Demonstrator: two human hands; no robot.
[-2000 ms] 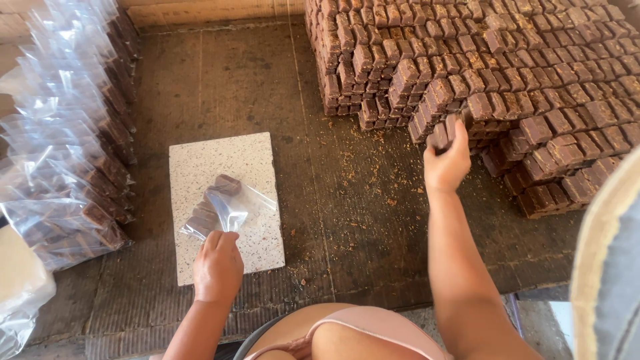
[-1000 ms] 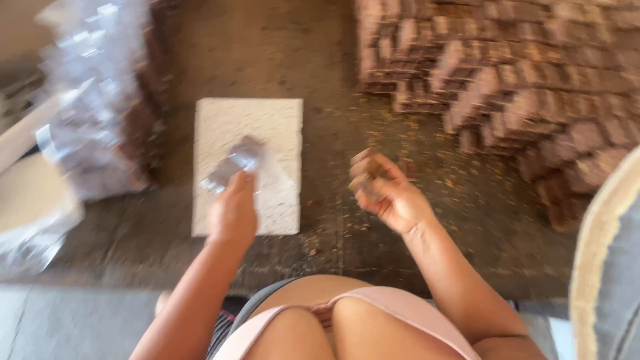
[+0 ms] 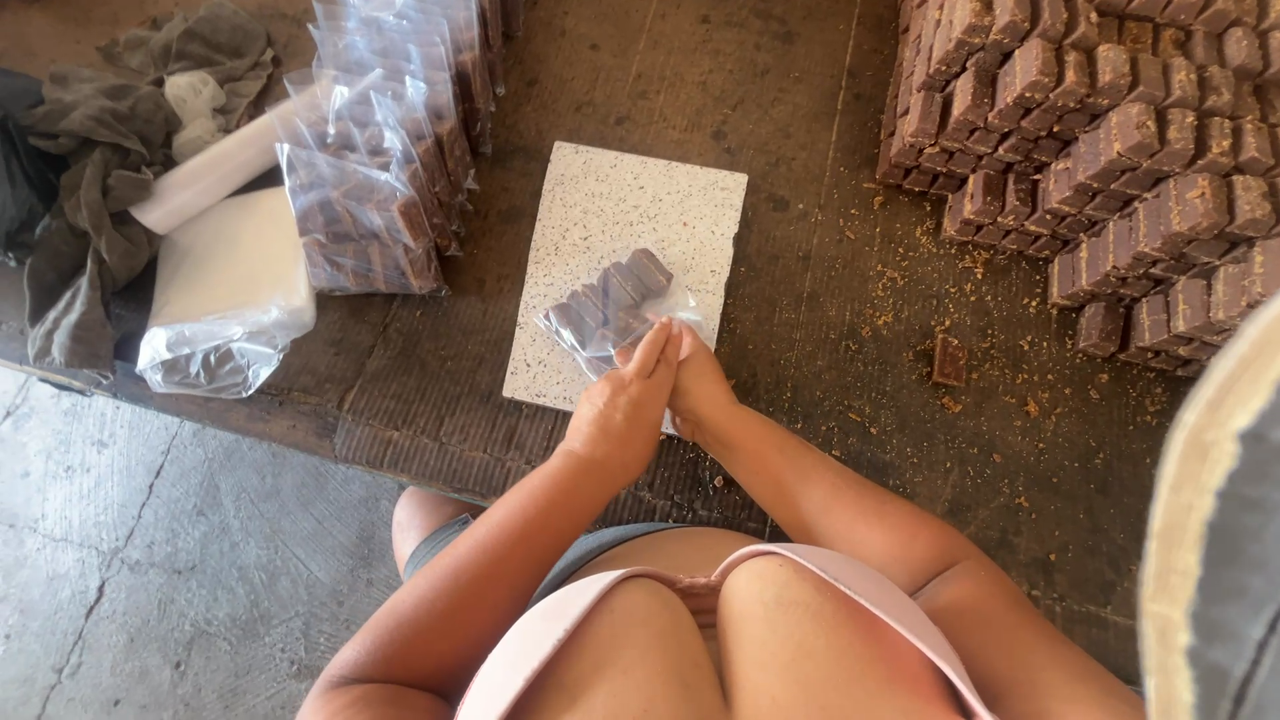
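A clear plastic bag (image 3: 595,345) with several brown blocks (image 3: 612,300) in it lies tilted on a speckled white tile (image 3: 640,205). My left hand (image 3: 622,405) grips the bag's near edge. Against it, at the bag's mouth, is my right hand (image 3: 697,380), its fingertips touching the plastic and the left fingers; whether it holds a block is hidden. To the right rise stacked brown blocks (image 3: 1130,150), and one loose block (image 3: 949,360) lies by itself among crumbs. Filled clear bags (image 3: 375,225) stand in a row at the left.
On the table (image 3: 440,400), left of the filled bags, are a pale roll (image 3: 215,170), a stack of pale sheets (image 3: 225,260) partly wrapped in plastic, and a crumpled dark cloth (image 3: 90,150). A curved pale-edged object (image 3: 1190,470) stands at the right edge, close to my right arm.
My right hand, earlier at the stacked blocks and then between them and the tile, has moved left to meet my left hand at the bag. The view has shifted.
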